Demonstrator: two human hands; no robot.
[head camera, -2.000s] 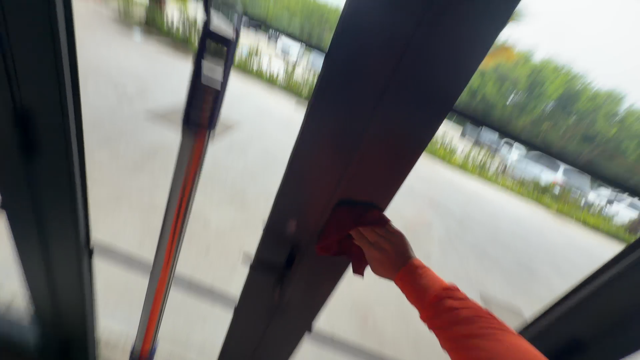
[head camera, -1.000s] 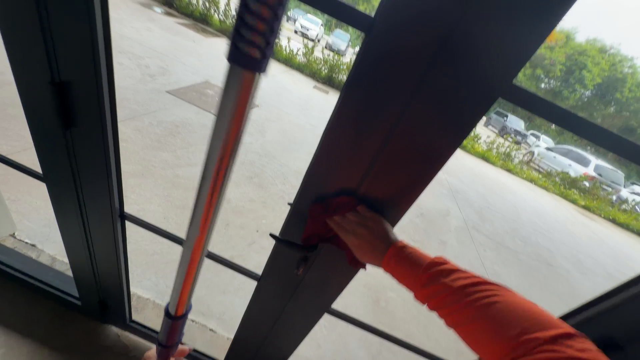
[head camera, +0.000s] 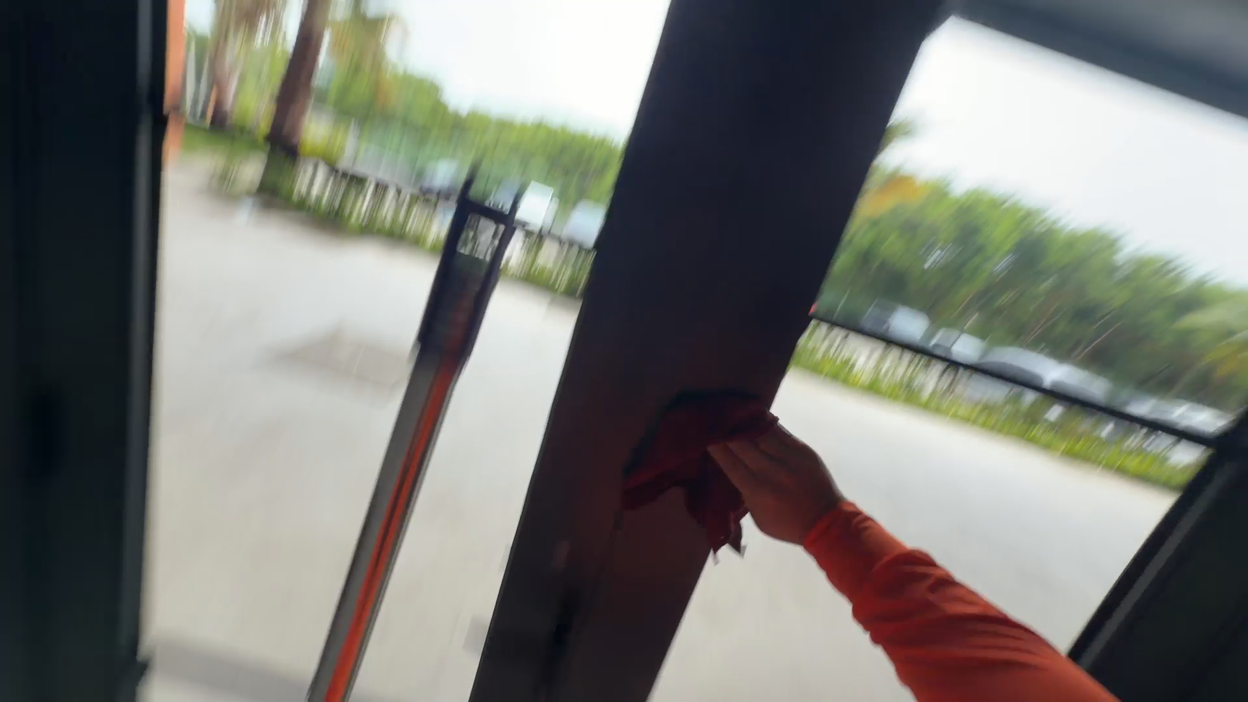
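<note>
My right hand (head camera: 780, 478), in an orange sleeve, presses a dark red cloth (head camera: 697, 453) against a wide dark frame post (head camera: 721, 224) between glass panes. The cloth is bunched under the fingers and one corner hangs below them. To the left of the post a silver and orange pole (head camera: 400, 497) leans at a slant, with a dark forked fitting (head camera: 468, 263) at its top. The pole's lower end is cut off by the bottom edge of the view. My left hand is out of view. The picture is blurred by motion.
Another dark frame post (head camera: 73, 341) stands at the far left, and a dark frame part (head camera: 1170, 585) crosses the lower right corner. Through the glass show pavement (head camera: 263, 487), a hedge, parked cars and trees.
The view has tilted upward since one second ago. The fingertips holding the pole's lower end then are no longer in view. The cloth remains under my right hand on the post.
</note>
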